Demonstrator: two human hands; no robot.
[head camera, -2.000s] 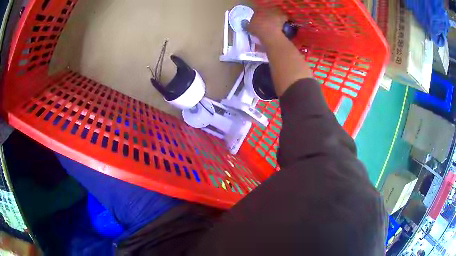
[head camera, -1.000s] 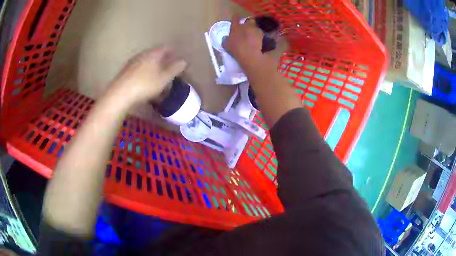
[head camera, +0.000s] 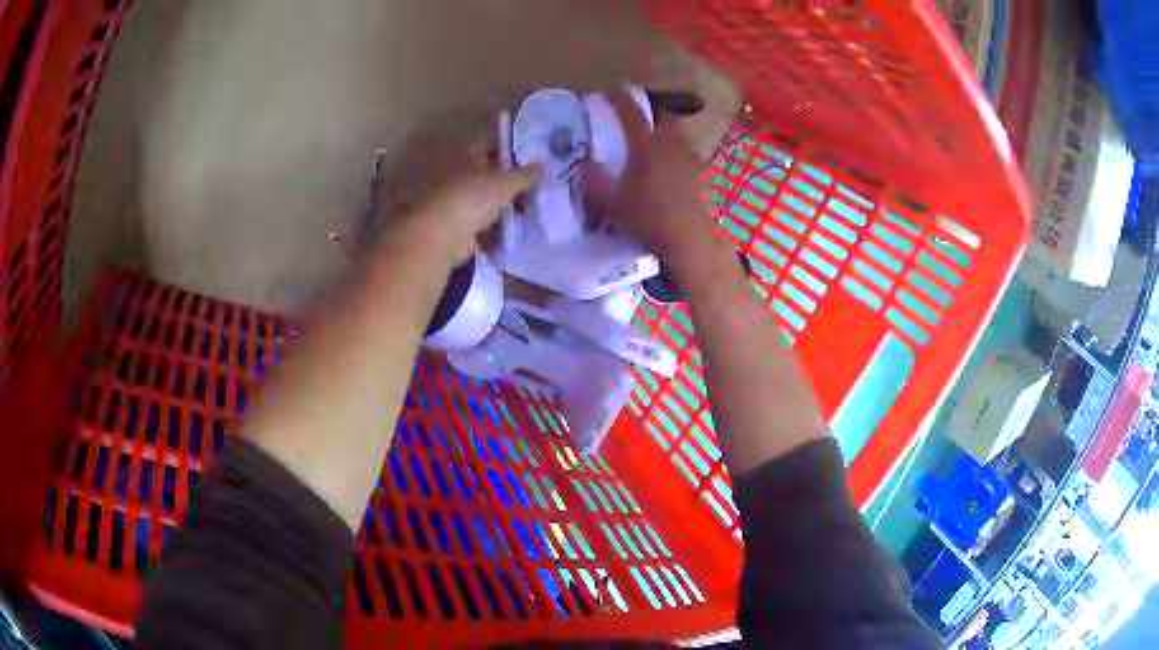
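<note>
A part-finished white unit (head camera: 549, 128) with a round disc end and a flat bracket is between my hands inside the red crate (head camera: 877, 381). My left hand (head camera: 464, 203) has its fingers on the unit's left side. My right hand (head camera: 655, 191) is closed around its right side, by the round housing with a black end. Other white units (head camera: 591, 400) lie beneath it, touching it or close to it. One white housing (head camera: 468, 309) with a black end is partly hidden behind my left forearm. The fingertips are blurred.
Brown cardboard (head camera: 242, 127) lines the crate's far side and floor. Thin wires (head camera: 760, 172) show at the crate's right wall. Outside, at the right, are stacked cartons (head camera: 1080, 165), a blue bin (head camera: 962, 502) and the green floor.
My left hand has moved right, from the lower housing to the upper unit. My right hand and that unit have shifted down onto the others. The view has moved closer to the crate.
</note>
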